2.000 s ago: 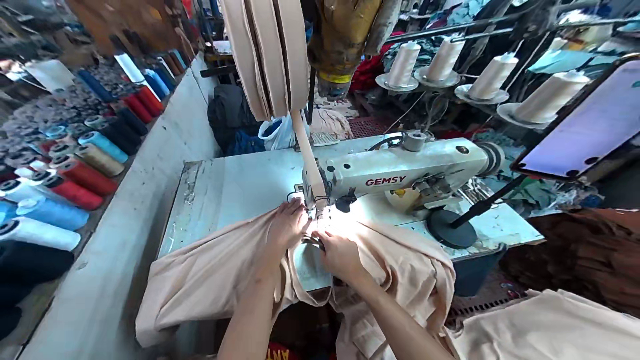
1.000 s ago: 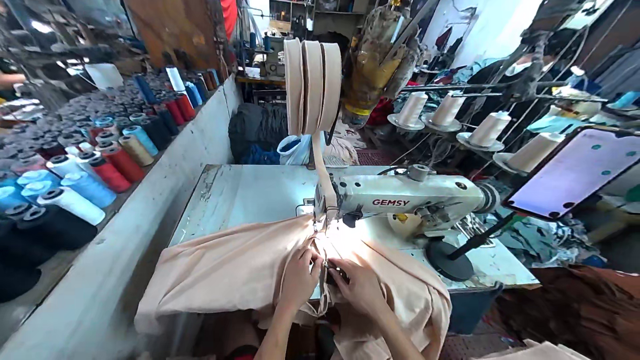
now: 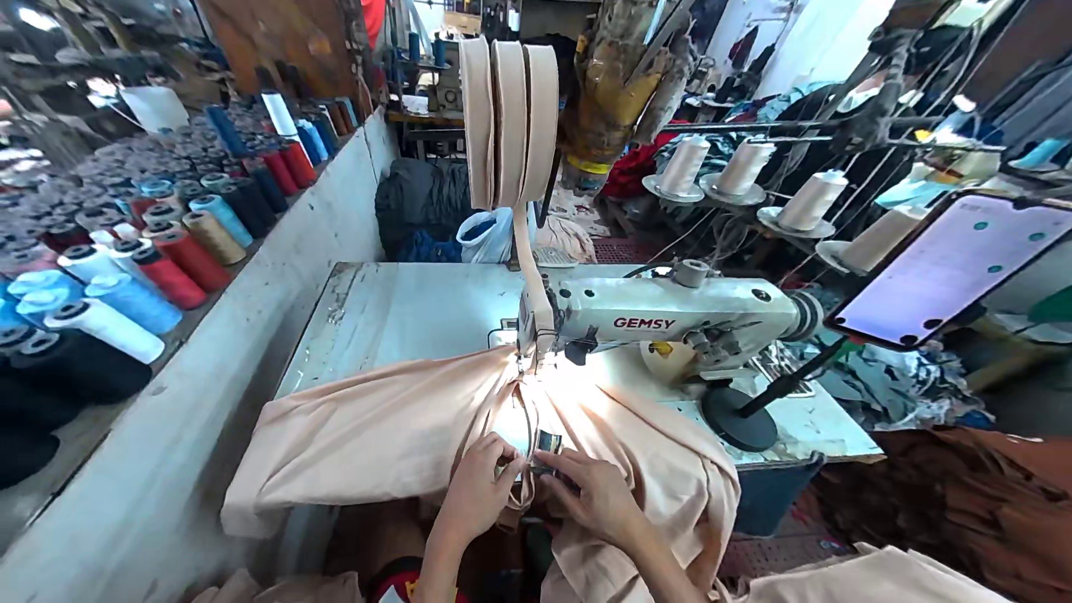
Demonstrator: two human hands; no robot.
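Note:
A Gemsy sewing machine (image 3: 662,311) stands on a white table, its needle area brightly lit. Beige fabric (image 3: 377,427) spreads to both sides under the needle area and hangs over the near edge. A beige fabric strip (image 3: 528,251) runs down from rolled bands (image 3: 509,126) to the machine head. My left hand (image 3: 481,481) pinches the fabric's edge in front of the needle. Close beside it on the right, my right hand (image 3: 590,490) has its fingers on the fabric edge, near a small dark, shiny item (image 3: 548,442) whose kind I cannot tell.
A phone (image 3: 946,268) on a stand with a round black base (image 3: 739,416) is at the right. White thread cones (image 3: 684,167) stand behind the machine. Many coloured thread spools (image 3: 193,260) fill a ledge on the left, behind a low white wall (image 3: 251,335). Brown fabric (image 3: 963,502) lies at the lower right.
Both hands have moved back from the needle area toward me along the fabric. The fabric on the left lies more stretched out than two seconds ago. The view has shifted.

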